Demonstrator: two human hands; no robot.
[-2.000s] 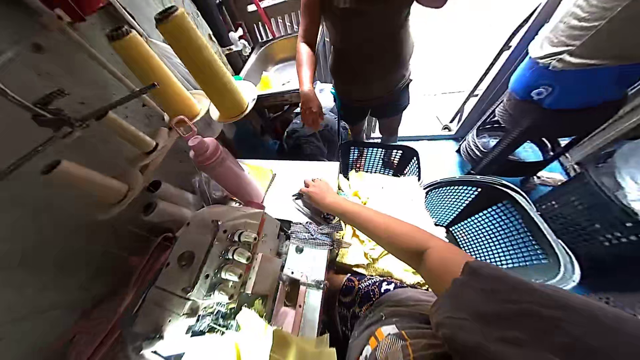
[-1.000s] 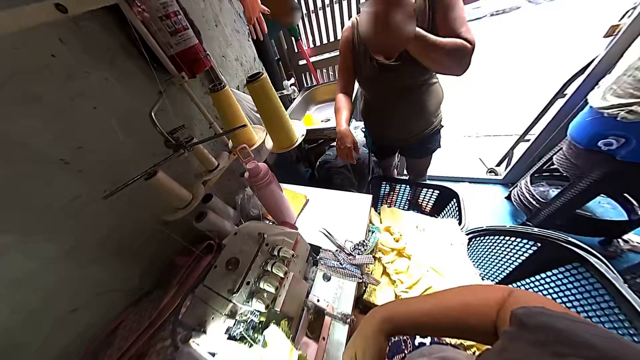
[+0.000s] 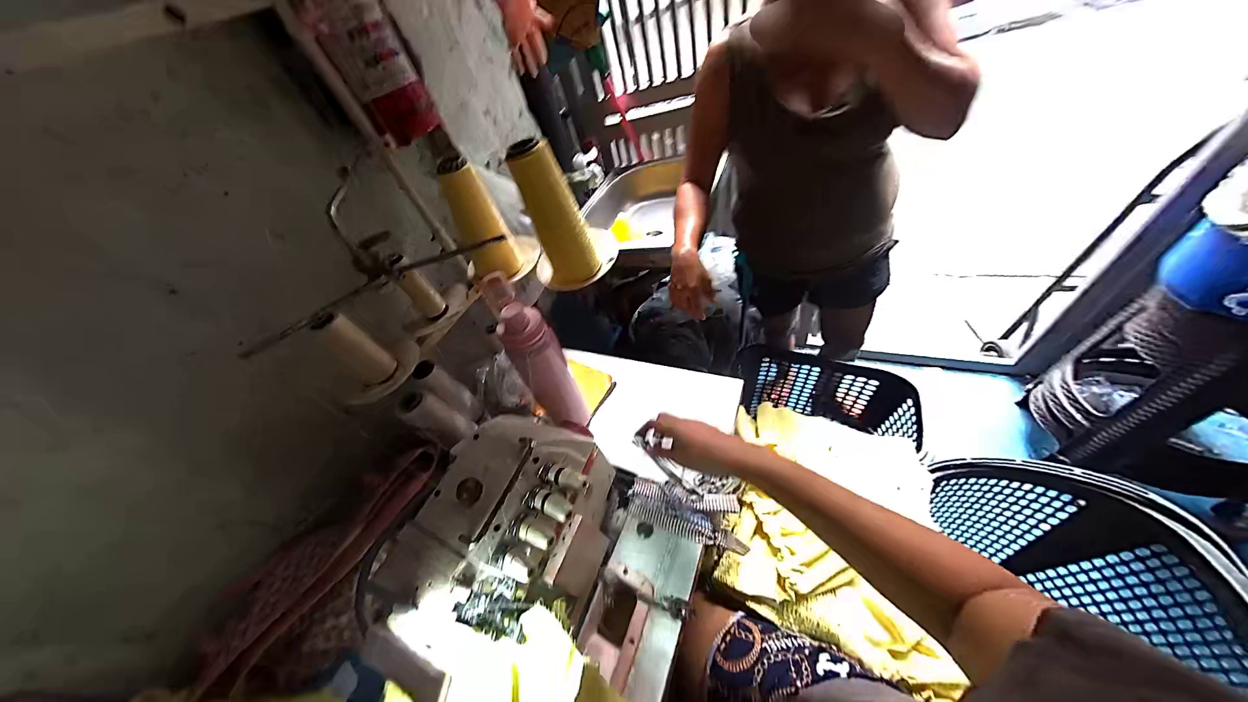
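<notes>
My right hand (image 3: 684, 444) is over the white tabletop (image 3: 634, 402), its fingers closed around a small metal tool (image 3: 647, 438); the tool's exact kind is unclear. Just below the hand, a patterned grey cloth strip (image 3: 673, 509) lies across the work plate of a sewing machine (image 3: 487, 507), which looks like an overlock machine. Under my right forearm is a heap of yellow fabric (image 3: 790, 556). More pale yellow cloth (image 3: 546, 653) lies at the machine's brightly lit lower end. My left hand is not visible.
A pink bottle (image 3: 546, 361) stands behind the machine, near yellow thread cones (image 3: 556, 214). Black plastic baskets (image 3: 1063, 526) stand at the right. Another person (image 3: 814, 175) stands beyond the table, near a metal sink (image 3: 643, 200). A metal thread-stand rod (image 3: 370, 292) juts out at the left.
My right hand has moved from the lower edge of the view, beside the machine, up to the metal tool on the white tabletop. The other person's raised arm has shifted.
</notes>
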